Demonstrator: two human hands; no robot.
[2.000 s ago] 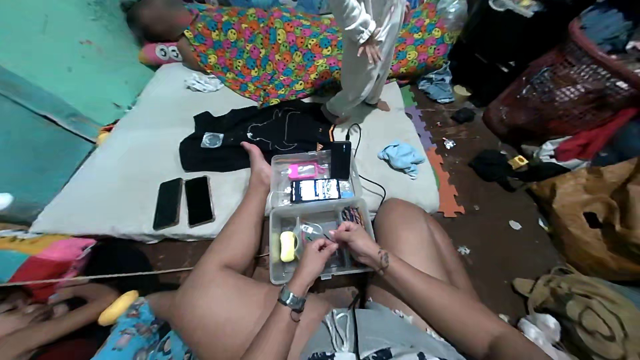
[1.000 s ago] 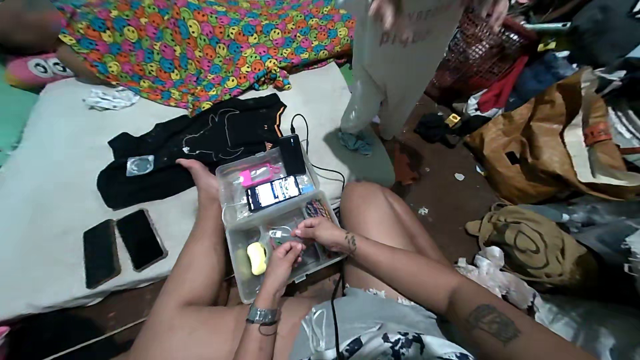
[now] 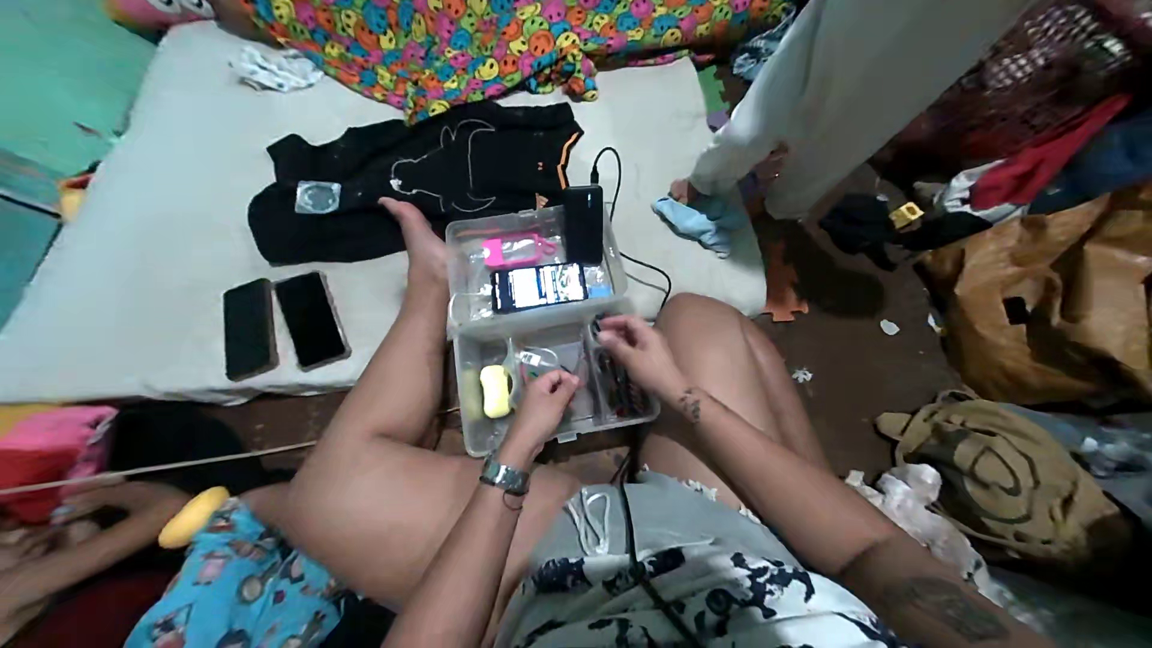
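Note:
Between my legs lies a clear plastic case [image 3: 464, 430], its lid folded back. My left hand [image 3: 543, 405] is over the middle compartment, fingertips pinched; a thin wire-like piece seems to be between them, too small to name. Over the right compartment, my right hand [image 3: 637, 353] has bent fingers near small dark items [image 3: 621, 385]; whether it holds one cannot be told. A yellow oval object [image 3: 495, 391] sits in the left part. In the lid are a lit smartphone [image 3: 540, 287], a pink item [image 3: 517, 251] and a black power bank or phone [image 3: 583, 225] with a cable.
Two dark smartphones [image 3: 249, 328] [image 3: 311, 319] and a black shirt [image 3: 423, 175] lie on the mattress [image 3: 117, 270]. A person in pale trousers [image 3: 837, 108] stands at upper right beside a blue cloth [image 3: 693, 225]. Another person's arm [image 3: 81, 549] is at lower left. A brown bag [image 3: 1053, 306] and khaki cap [image 3: 999, 477] lie right.
My hands were together over the middle compartment; now my right hand has moved away to the right compartment, while my left stays over the middle one. The person in pale trousers has shifted.

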